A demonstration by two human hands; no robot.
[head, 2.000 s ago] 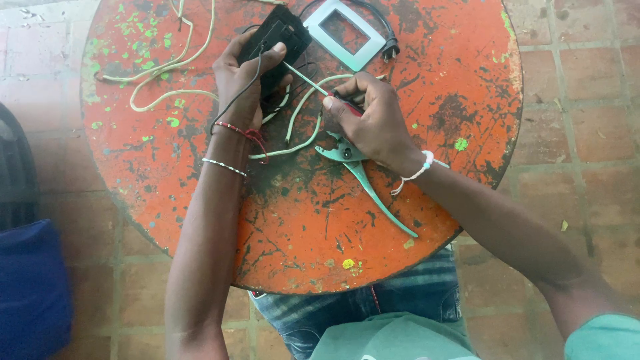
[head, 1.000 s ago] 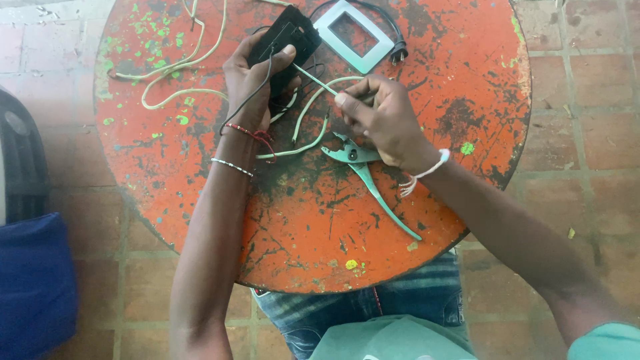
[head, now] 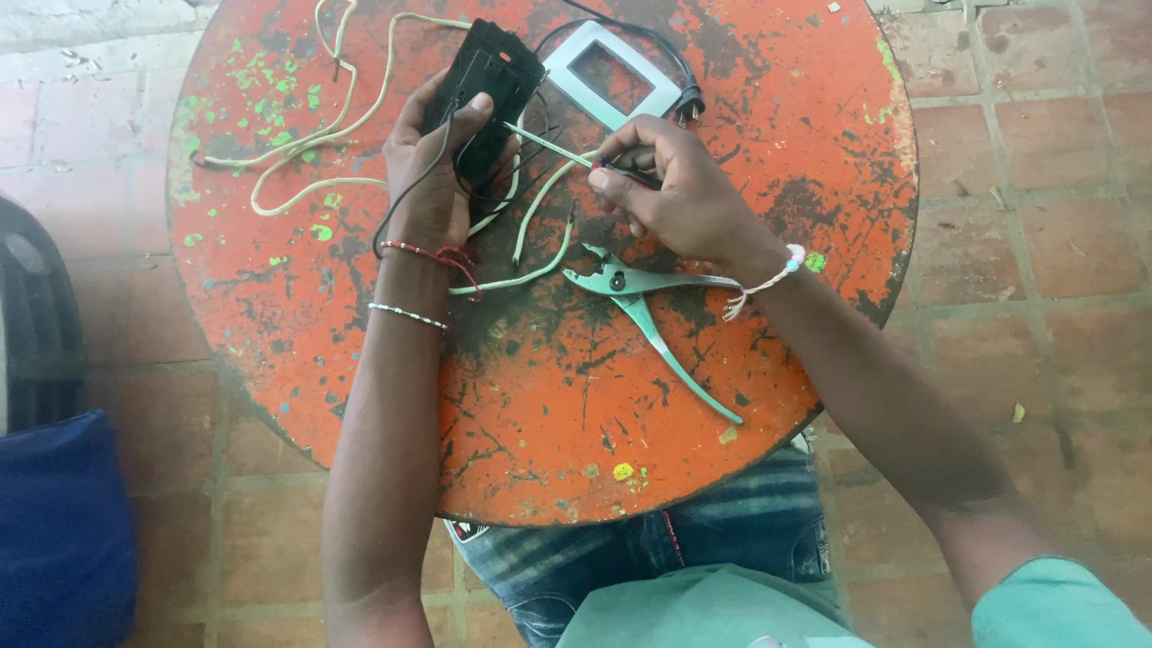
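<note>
My left hand (head: 432, 148) holds a black plastic housing (head: 499, 72), tilted, with thin black wires (head: 405, 198) hanging from it. In my right hand (head: 670, 184) is a screwdriver (head: 553, 147) with a dark and red handle; its tip is at the lower right edge of the housing, and whether it touches is unclear. Slip-joint pliers (head: 634, 288) with spread handles lie below my right hand, one handle running under the wrist. A pale rectangular frame (head: 580, 81) lies just right of the housing. Off-white cable pieces (head: 540, 274) lie under and beside my left hand.
The round orange table (head: 558, 468) has worn, chipped paint. More off-white cable (head: 315, 139) loops at the left, and a black cord with a plug (head: 690, 101) curves behind the pale frame. A blue cloth item (head: 63, 531) and a dark curved object (head: 40, 333) stand at the far left.
Both hands keep their hold on the housing and the screwdriver. My right hand has shifted slightly, with the screwdriver's tip staying near the housing's edge.
</note>
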